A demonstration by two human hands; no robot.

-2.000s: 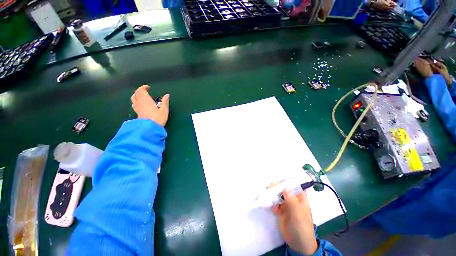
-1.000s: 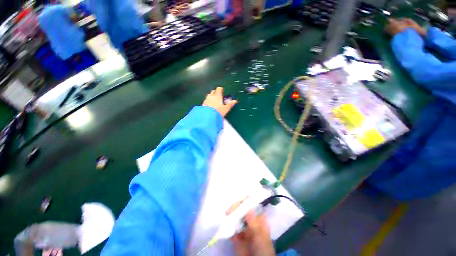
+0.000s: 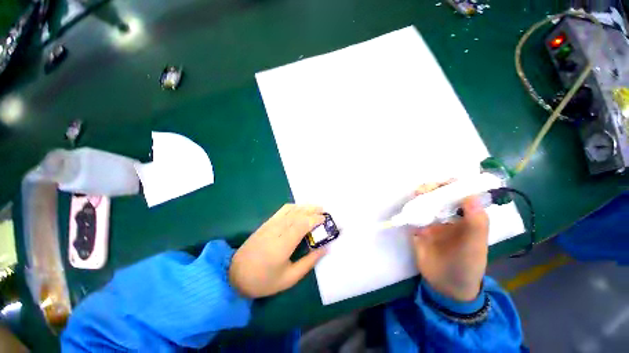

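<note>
My left hand (image 3: pixel 279 251) holds a small black electronic module (image 3: pixel 322 232) with a white and yellow face between thumb and fingers, at the left edge of the white paper sheet (image 3: pixel 358 103). My right hand (image 3: pixel 452 248) grips the dispensing syringe (image 3: pixel 448 203) over the sheet's lower right part. Its pale yellowish tip (image 3: pixel 388 225) points left toward the module, with a gap between them. A green cap (image 3: pixel 495 165) and a black cable (image 3: pixel 530 220) show at the syringe's rear.
The grey controller box (image 3: pixel 596 103) with a red light stands at right, its yellowish hose (image 3: pixel 552 120) running to the syringe. At left are a white cut paper piece (image 3: pixel 178 169), a translucent bottle (image 3: pixel 103 172), a phone (image 3: pixel 90 231) and a clear bag (image 3: pixel 45 241). Loose modules (image 3: pixel 171 77) lie upper left.
My left hand has come back from the far part of the bench to the sheet's edge with a module. The syringe has turned more level. The view has shifted down toward the sheet.
</note>
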